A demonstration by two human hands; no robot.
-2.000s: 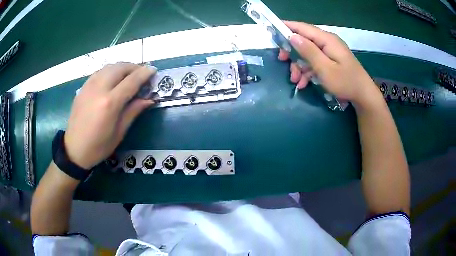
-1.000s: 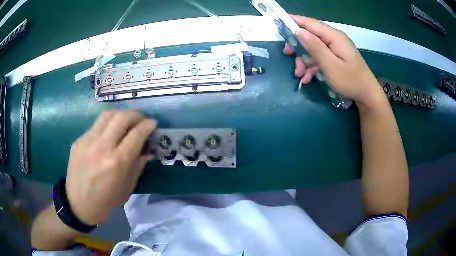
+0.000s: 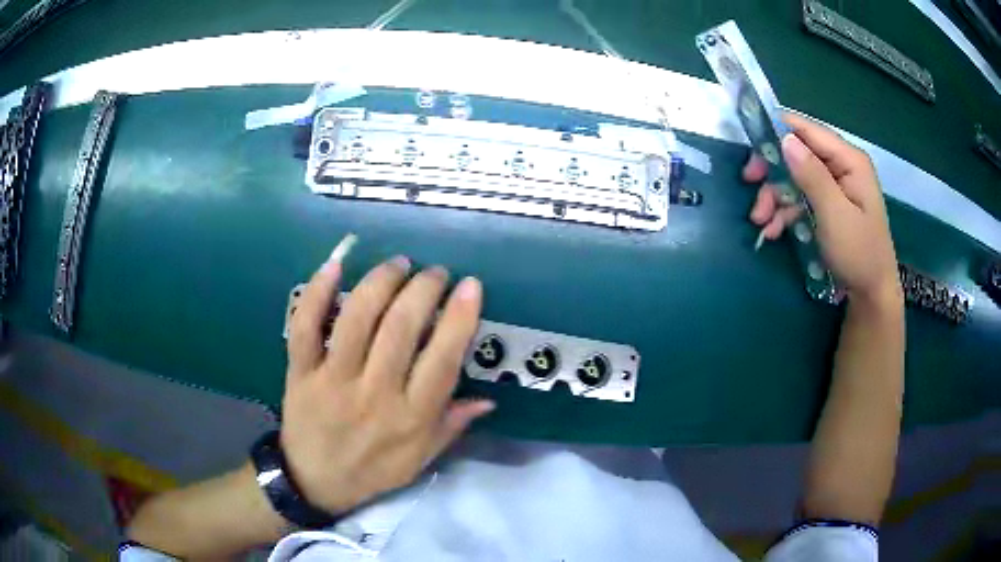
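My left hand (image 3: pixel 368 373), with a dark wristband, is spread over a grey six-cavity jig (image 3: pixel 549 357) near the bench's front edge. Its fingers are apart and hide the jig's left half; three dark round workpieces with gold centres (image 3: pixel 542 360) show at the right. My right hand (image 3: pixel 840 203) is shut on a narrow, shiny transfer plate (image 3: pixel 751 104), held tilted at the right. The silver base fixture (image 3: pixel 483 165) lies beyond my left hand with small holes facing up and no jig on it. Whether my left palm touches the jig is hard to tell.
Dark jig bars stand at the left (image 3: pixel 82 214), and more lie at the right (image 3: pixel 933 294) and far right (image 3: pixel 867 49). A white strip (image 3: pixel 505 66) crosses the green bench behind the fixture. Whitish tape (image 3: pixel 302 110) and two small clear discs (image 3: pixel 450 104) are near it.
My left hand brought a jig from the fixture toward me, then opened and spread over the jig at the front edge. The view has shifted, so things appear further right. My right hand still holds the plate.
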